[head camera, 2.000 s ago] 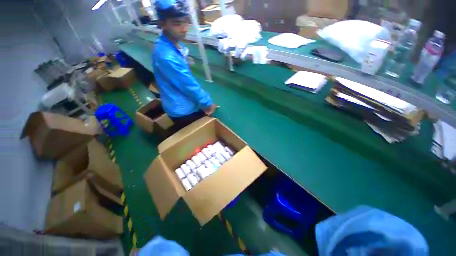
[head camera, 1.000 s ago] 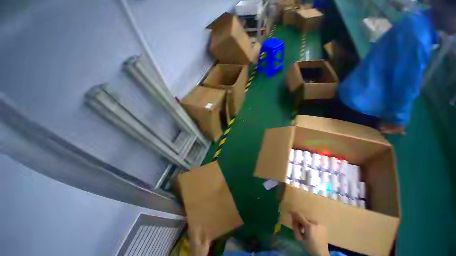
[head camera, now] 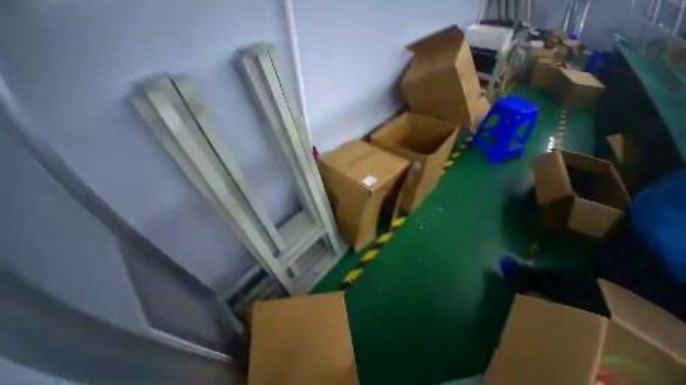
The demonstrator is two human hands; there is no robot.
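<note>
Neither of my hands is in the picture. A brown cardboard carton (head camera: 556,342) with open flaps is cut off at the bottom right; only a little of its inside shows, with a blurred red spot. A brown cardboard piece (head camera: 301,340), a flap or panel, stands at the bottom centre-left, cut off by the lower edge. What it belongs to is hidden.
Cartons (head camera: 359,188) stand along the wall beside a grey-white metal frame (head camera: 289,150). A blue plastic stool (head camera: 508,129) and an open carton (head camera: 579,194) are on the green floor. A blue sleeve or smock (head camera: 663,222) shows at the right edge, near the green bench (head camera: 654,86).
The view has swung left and away from the bench. The carton of white cylinders has shifted to the lower right, mostly out of view. Both hands, seen one second ago, have left the picture.
</note>
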